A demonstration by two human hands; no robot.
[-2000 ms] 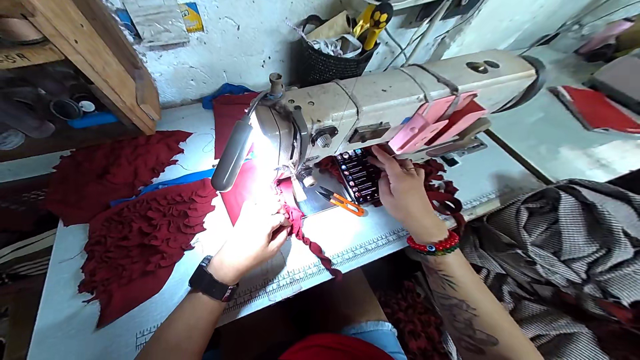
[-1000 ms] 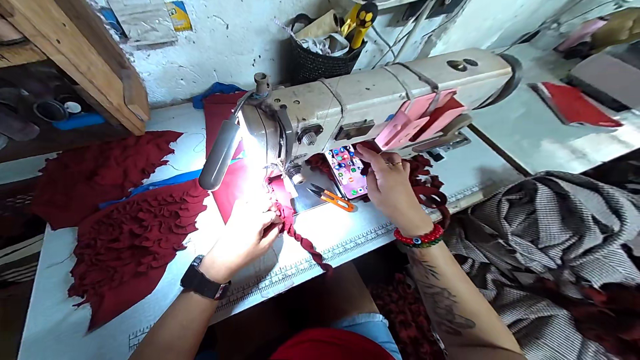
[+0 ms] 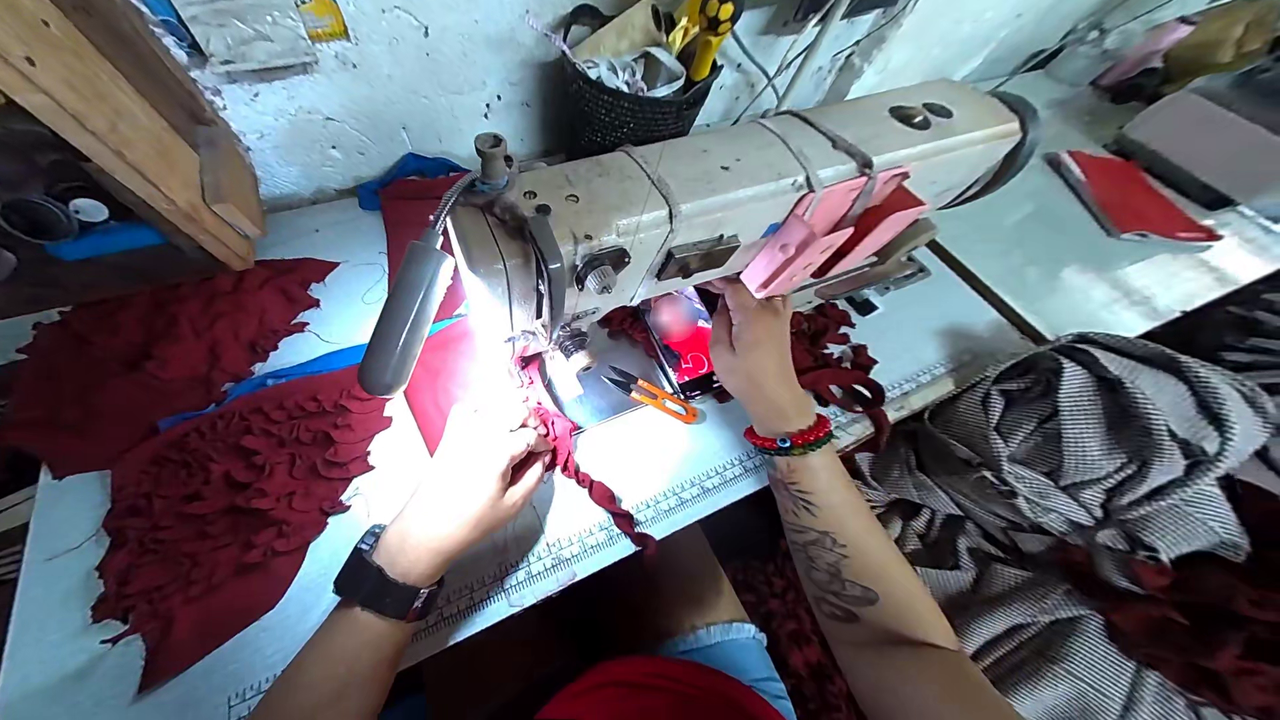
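My left hand (image 3: 475,480) pinches a dark red ruffled fabric strip (image 3: 600,492) just in front of the needle area of a sewing machine (image 3: 740,190), in the glare of its lamp (image 3: 408,315). Under the machine's arm, my right hand (image 3: 755,345) is at the right edge of a smartphone (image 3: 685,345) with a lit screen; its fingertips are partly hidden behind the pink holder (image 3: 830,235). Orange-handled thread snips (image 3: 655,395) lie between the needle area and the phone, blades pointing left. More gathered red strip (image 3: 845,370) lies right of my right hand.
Ruffled dark red fabric pieces (image 3: 230,500) lie at the left over blue cloth. A black basket (image 3: 630,115) with tools stands behind the machine. Striped fabric (image 3: 1080,450) is heaped at the right, and a red booklet-like item (image 3: 1140,195) lies on the table. Measuring tape markings (image 3: 600,540) run along the front edge.
The phone's screen has changed from rows of items to small icons and now to a red picture. My right hand stays beside it; my left hand has barely moved.
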